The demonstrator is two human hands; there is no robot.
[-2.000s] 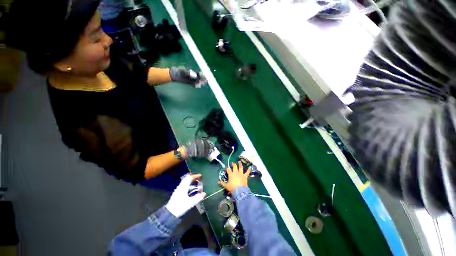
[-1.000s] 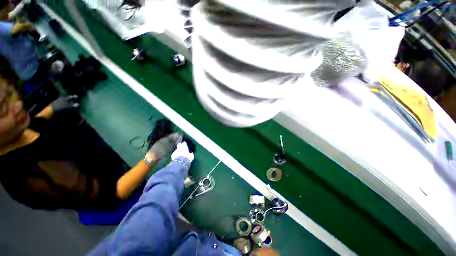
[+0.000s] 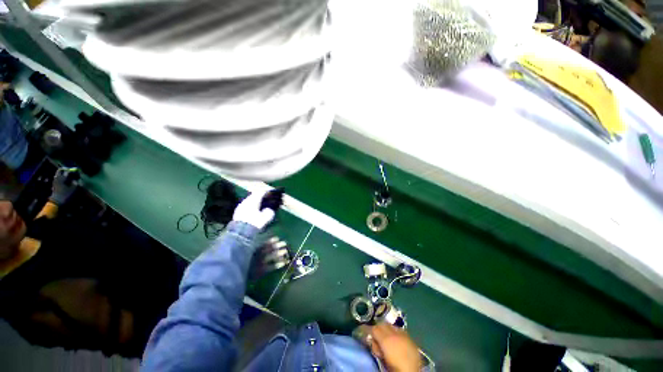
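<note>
My left hand (image 3: 253, 211), in a white glove, is closed around a black part (image 3: 272, 198), possibly a housing, by the white rail. Thin black rings (image 3: 218, 207) lie left of it. My bare right hand (image 3: 392, 347) is at the bottom edge, partly cut off, against a cluster of round metal units; its grip is unclear. A metal ring (image 3: 361, 309) and a unit with leads (image 3: 408, 274) lie in this cluster. Another silver unit (image 3: 307, 261) lies below my left hand, near a thin pale strip (image 3: 291, 266).
A coworker's grey-gloved hand (image 3: 272, 254), blurred, is beside the single silver unit. The green conveyor (image 3: 465, 254) beyond the white rail (image 3: 465, 301) carries a unit and a ring. A large ribbed duct (image 3: 225, 94) hangs overhead. The white shelf holds a bag, yellow paper and a green-handled tool (image 3: 646, 149).
The view has shifted right. My left hand has come away from the coworker's glove and now shows a black part. My right hand has come further into view beside the metal cluster.
</note>
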